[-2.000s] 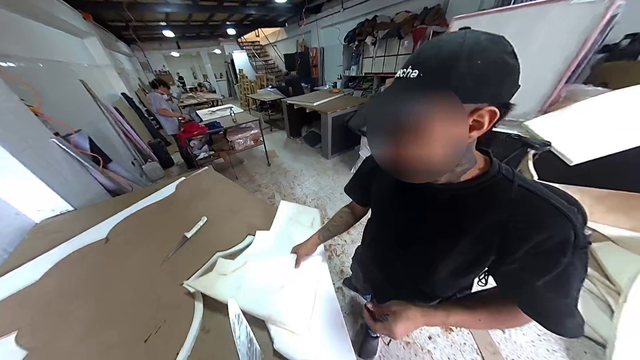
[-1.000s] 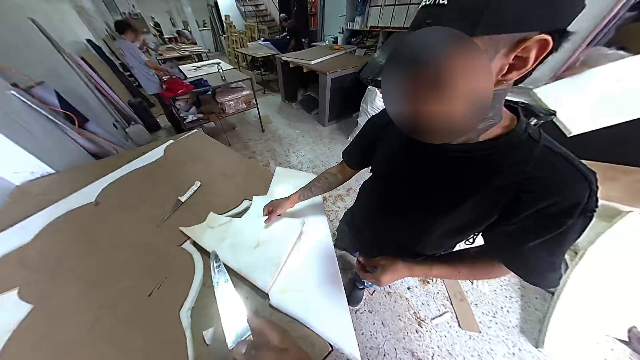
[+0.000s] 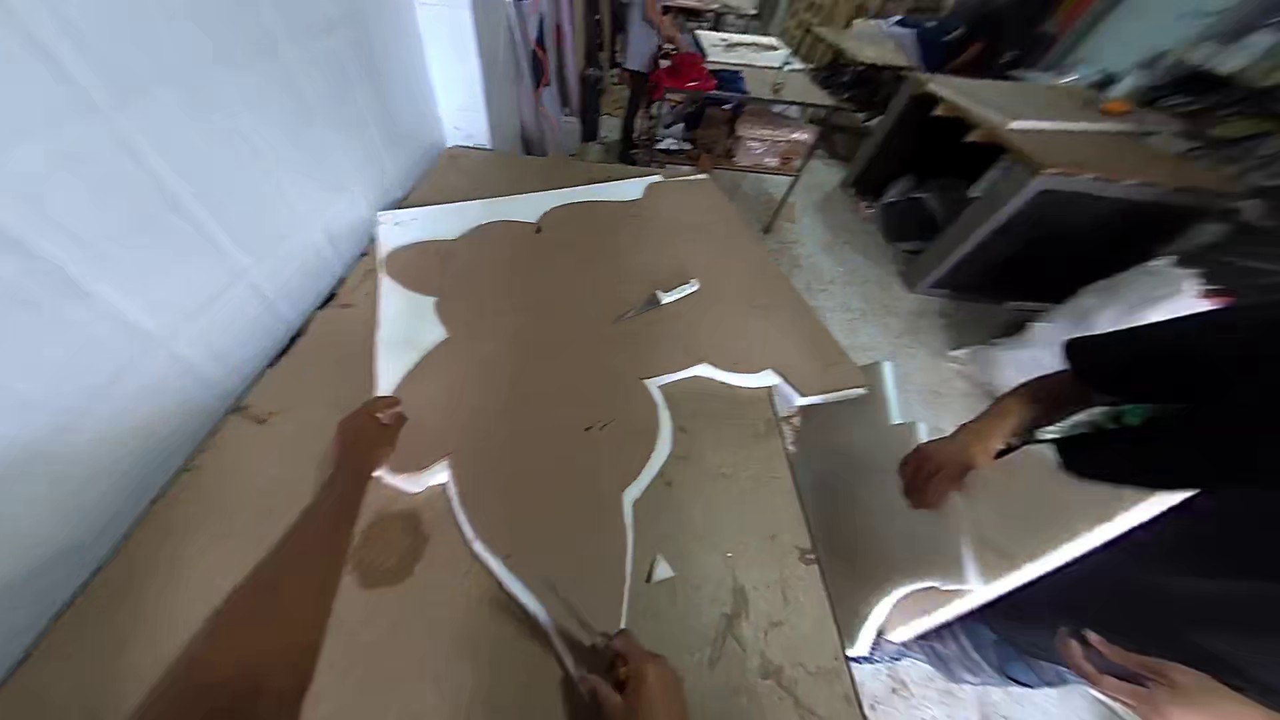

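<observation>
My left hand (image 3: 372, 432) grips the left edge of a large cut sheet (image 3: 540, 330), brown on top with white along its edges, on the worktable. At the bottom, my right hand (image 3: 632, 680) is closed at the sheet's narrow lower end; what lies in its fingers is blurred. A knife with a white handle (image 3: 680, 292) lies on the sheet's upper right part. A small white triangular scrap (image 3: 661, 569) rests on the table to the right of the sheet.
A co-worker's hand (image 3: 940, 470) touches a grey-brown sheet (image 3: 860, 520) at the table's right side; their other hand (image 3: 1160, 680) is lower right. A pale wall (image 3: 220, 180) borders the left. Other worktables (image 3: 1100, 150) stand behind.
My left hand has come into view at the sheet's left edge. The co-worker's sheet now shows a grey-brown face instead of white pieces. The view has swung left.
</observation>
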